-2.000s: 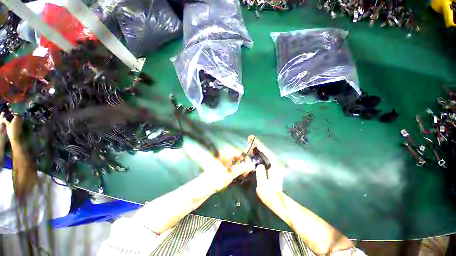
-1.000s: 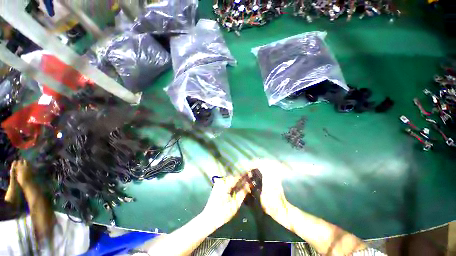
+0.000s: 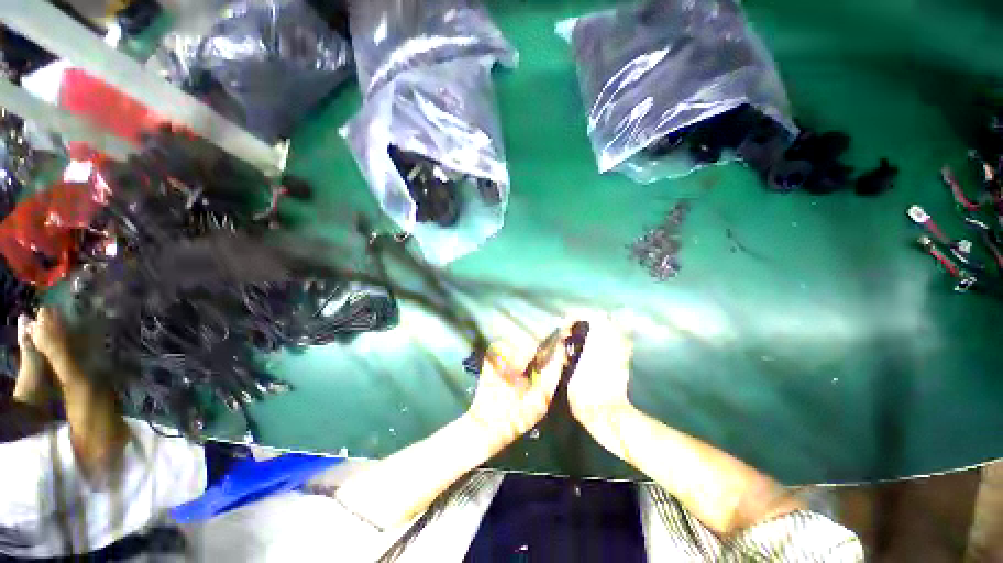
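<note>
My left hand [image 3: 515, 379] and my right hand [image 3: 601, 368] are close together above the front of the green table [image 3: 748, 363]. Between their fingertips is a small black plastic part [image 3: 576, 337], held by both hands. A thin dark piece lies along the fingers of my left hand. A small dark-blue or black end [image 3: 472, 361] sticks out at the left of that hand. The fingers are overexposed and blurred, so the exact grip and any wires inside are hidden.
Open clear bags of black parts [image 3: 440, 143] [image 3: 682, 88] lie beyond my hands, one spilling parts [image 3: 819, 163]. A small pile of tiny pieces [image 3: 660, 244] lies mid-table. A black cable heap [image 3: 198, 308] and another person's hands [image 3: 50, 335] are left. Wired assemblies [image 3: 946, 247] lie right.
The view has shifted, so the bags sit higher in the picture than one second ago. My hands remain together on the black part, with its dark end now showing less between them.
</note>
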